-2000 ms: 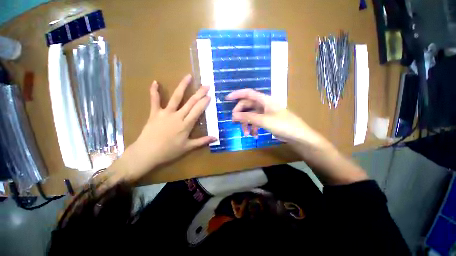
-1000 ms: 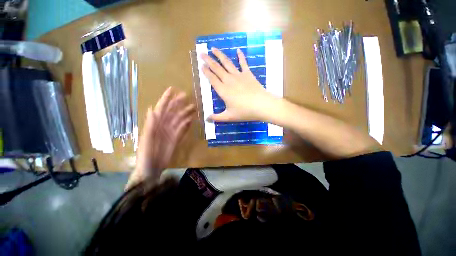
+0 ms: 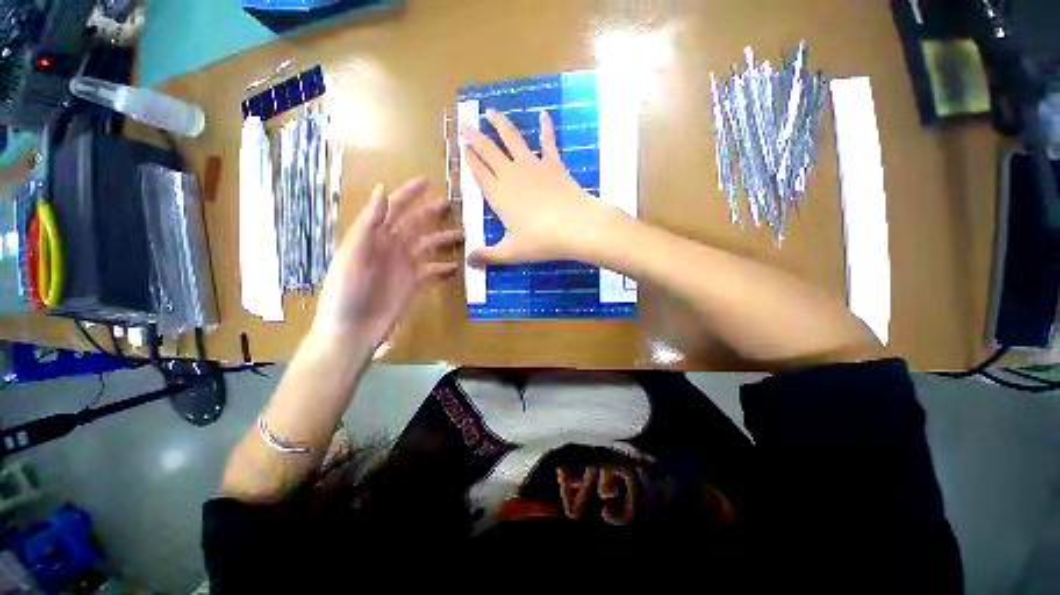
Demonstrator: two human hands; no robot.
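Note:
The blue solar cells (image 3: pixel 546 285) lie as a flat panel on the brown bench in front of me, with pale lines across them. One white strip (image 3: pixel 474 285) lies along their left side and another white strip (image 3: pixel 620 174) along their right side. My right hand (image 3: pixel 529 198) lies spread over the left part of the cells, fingertips on the left white strip. My left hand (image 3: pixel 395 262) is open and empty, left of the cells, not touching them. A thin silver ribbon (image 3: pixel 449 151) shows just beside the cells' left edge.
Left are the long ribbon pile (image 3: pixel 305 203), a white strip (image 3: pixel 259 221), a small dark cell strip (image 3: pixel 283 93) and scissors (image 3: pixel 47 256) on a black case. Right are the short ribbon pile (image 3: pixel 767 140), a white strip (image 3: pixel 860 198) and a black tray with a yellowish pad (image 3: pixel 957 79).
My right hand has moved up and left and spread flat over the cells. My left hand has come off the left white strip and turned. The view has shifted left.

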